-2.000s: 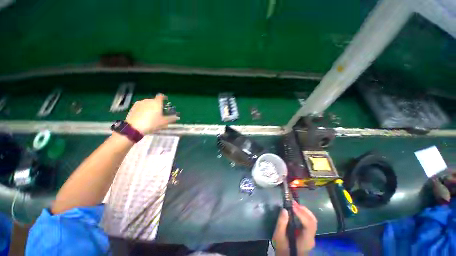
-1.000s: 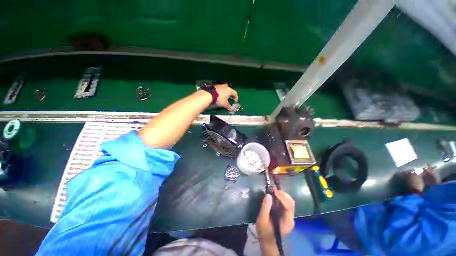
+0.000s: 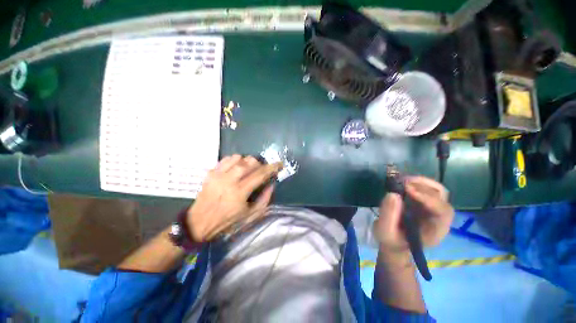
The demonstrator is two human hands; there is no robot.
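My left hand (image 3: 230, 192) is low on the green bench mat, right of the white sheet. Its fingers touch a small white-silver circuit board (image 3: 280, 162) lying on the mat; whether they grip it or only rest on it is blurred. My right hand (image 3: 414, 211) holds the black soldering iron (image 3: 410, 221) near the bench's front edge, its tip end pointing up and away from me, right of the board. The tip itself is blurred. The iron is apart from the board.
The white component sheet (image 3: 161, 120) lies at left, with small gold parts (image 3: 229, 115) beside it. A white cup of silvery bits (image 3: 407, 104), a black fan (image 3: 347, 57) and a round dial (image 3: 354, 132) are beyond my hands. The station's yellow sponge (image 3: 518, 101) is at right.
My left hand has come back from the green channel to the mat, where a board now lies at its fingers. The iron has left the cup. The view has shifted closer to the bench.
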